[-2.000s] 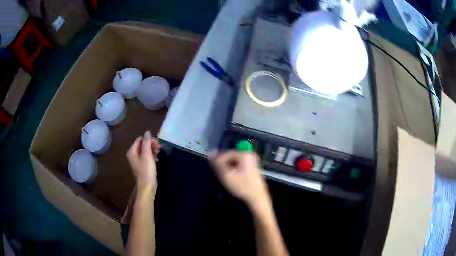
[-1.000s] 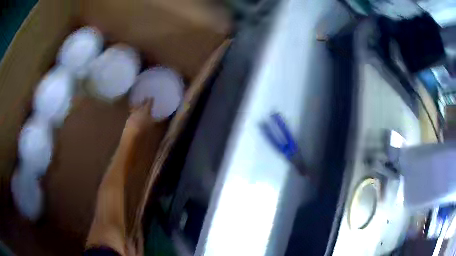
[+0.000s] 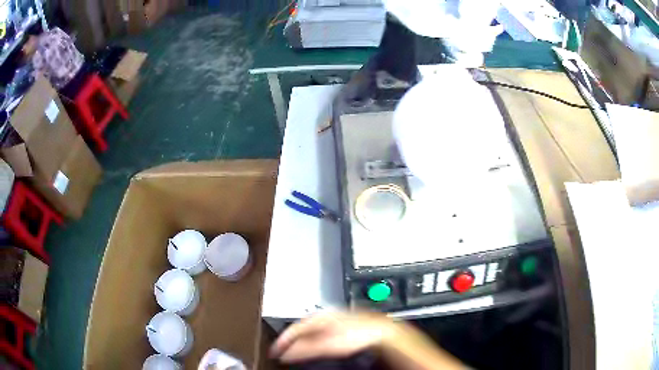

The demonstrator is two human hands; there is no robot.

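Observation:
My right hand (image 3: 329, 338) is at the bottom centre, blurred, just below the bench's front edge. Its fingers point left, loosely spread, and I see nothing in it. My left hand is not in view. A white housing (image 3: 220, 360) shows at the bottom edge, cut off; what holds it is hidden. Several white housings (image 3: 173, 291) stand in a bent row in the left carton (image 3: 108, 289). A large white rounded housing (image 3: 451, 130) sits over the fixture on the press machine (image 3: 426, 242), overexposed.
Blue-handled cutters (image 3: 307, 204) lie on the white table (image 3: 296, 274). A tape roll (image 3: 381, 207) lies on the machine bed. A green button (image 3: 379, 291) and a red button (image 3: 462, 280) are on the front panel. Open carton flaps (image 3: 589, 238) are at the right; red stools (image 3: 97, 108) at the left.
The view has swung back from the carton to the machine. The left hand, which was touching the carton's rightmost housing, has left view, and that housing has left its place. My right hand has entered view.

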